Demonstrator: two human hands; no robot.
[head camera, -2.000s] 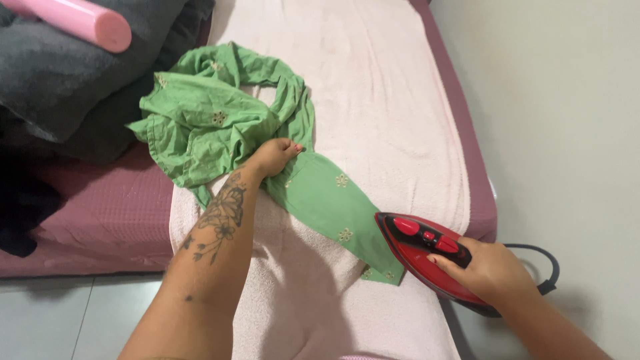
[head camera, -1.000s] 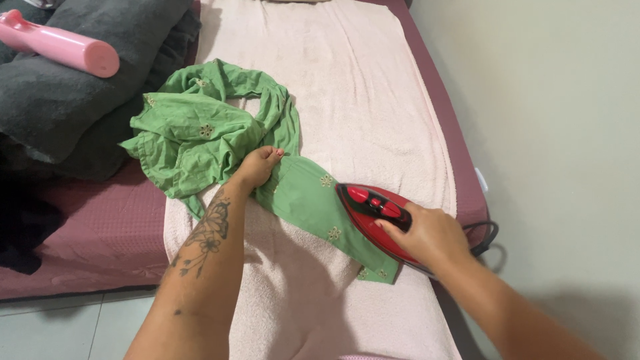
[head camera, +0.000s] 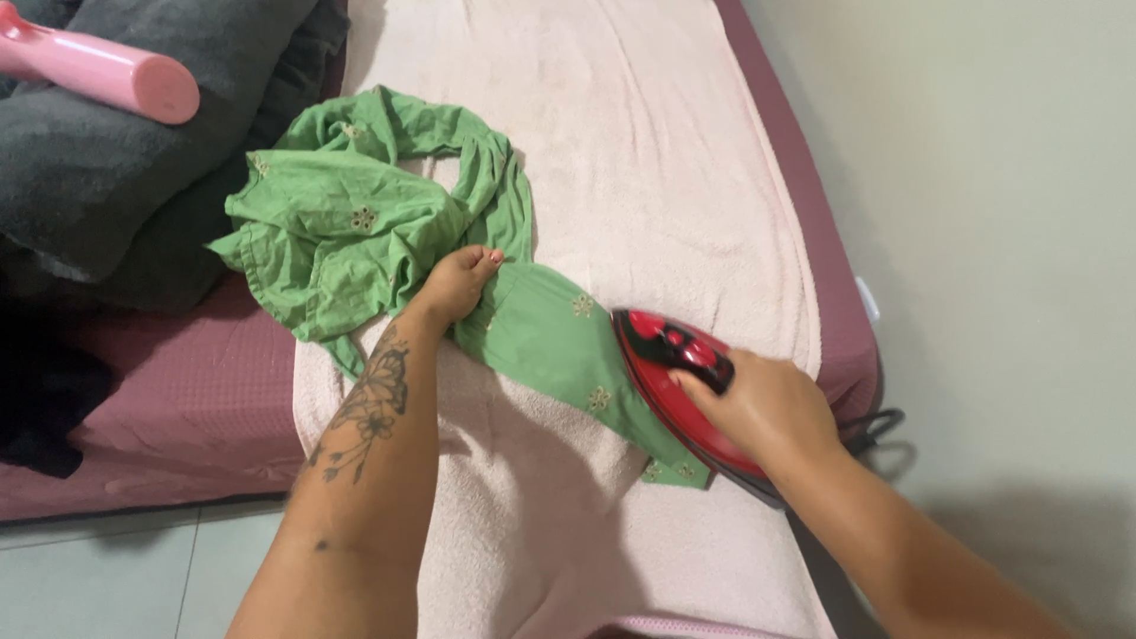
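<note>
A green garment (head camera: 541, 324) with embroidered eyelet flowers lies on a pale pink towel (head camera: 639, 177). Its bulk is bunched and wrinkled at the left, while a narrow section, likely a sleeve, stretches flat toward the lower right. My left hand (head camera: 460, 282) pinches the fabric where the bunched part meets the flat one. My right hand (head camera: 763, 404) grips the handle of a red and black clothes iron (head camera: 683, 390), whose tip points to the upper left. The iron rests over the right edge of the flat section, its soleplate hidden from above.
The towel covers part of a bed with a maroon quilted cover (head camera: 195, 399). Dark grey plush bedding (head camera: 115, 169) lies at the upper left with a pink plastic bottle-like object (head camera: 106, 71) on it. The iron's black cord (head camera: 874, 430) loops beside the wall (head camera: 985, 222) at the right.
The iron in my right hand has shifted slightly along the flat section's right edge, nearer to it than two seconds ago. My left hand keeps its hold on the fabric.
</note>
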